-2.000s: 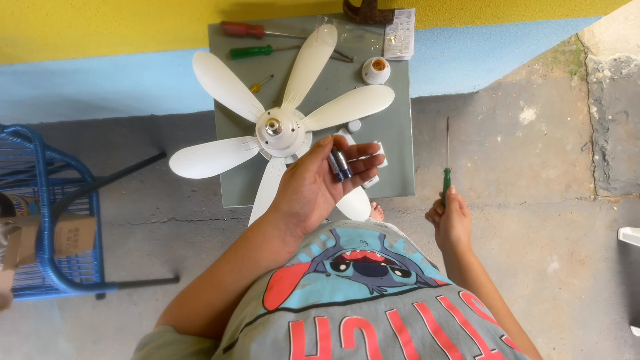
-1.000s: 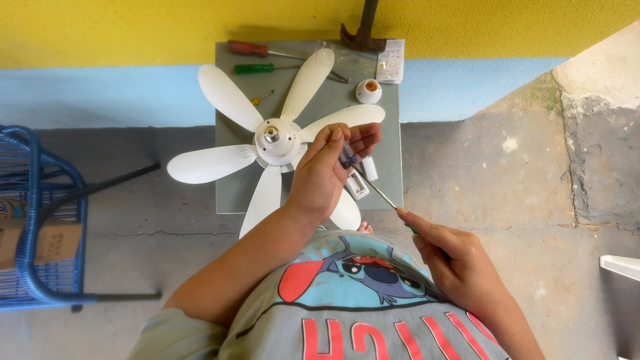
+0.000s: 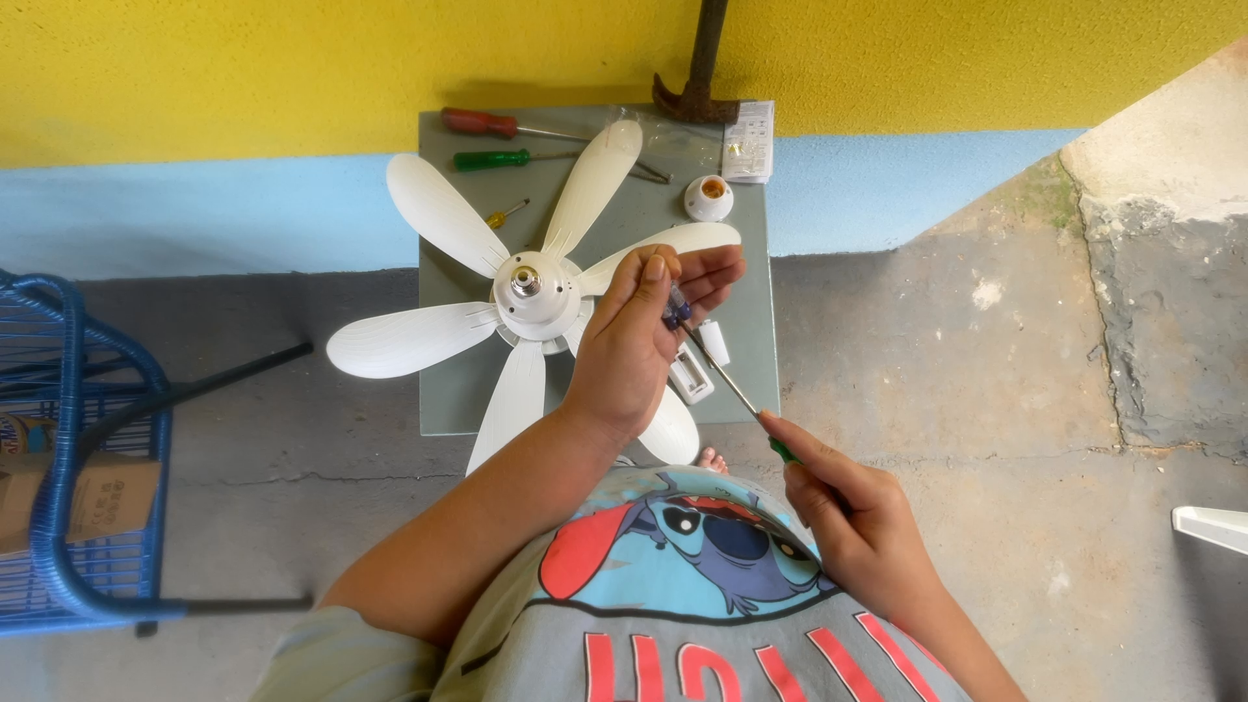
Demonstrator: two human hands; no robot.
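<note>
My left hand point(image 3: 639, 336) holds small cylindrical batteries point(image 3: 675, 306) with dark blue ends, partly hidden by the thumb; how many cannot be told. The metal shaft of a green-handled screwdriver point(image 3: 721, 372) reaches up to them, its tip at the batteries. Around its handle my right hand point(image 3: 853, 507) is closed. Beneath the left hand lie a white remote control point(image 3: 691, 375) with its battery bay showing and a white cover point(image 3: 715, 343). A white fan point(image 3: 536, 297) with several blades and a screw-type bulb base rests on the grey table, left of my left hand.
On the grey table point(image 3: 453, 400) lie a red screwdriver point(image 3: 478, 122), a green one point(image 3: 490, 159), a small yellow one point(image 3: 507, 214), a white lamp socket point(image 3: 709, 199), a printed leaflet point(image 3: 749, 146) and a claw hammer point(image 3: 697, 97). A blue corded chair point(image 3: 68, 439) holds a cardboard box point(image 3: 112, 495).
My right hand has brought the screwdriver from the right side to my left hand, and its shaft now points at the batteries. My left hand has turned, its fingers closing more around them.
</note>
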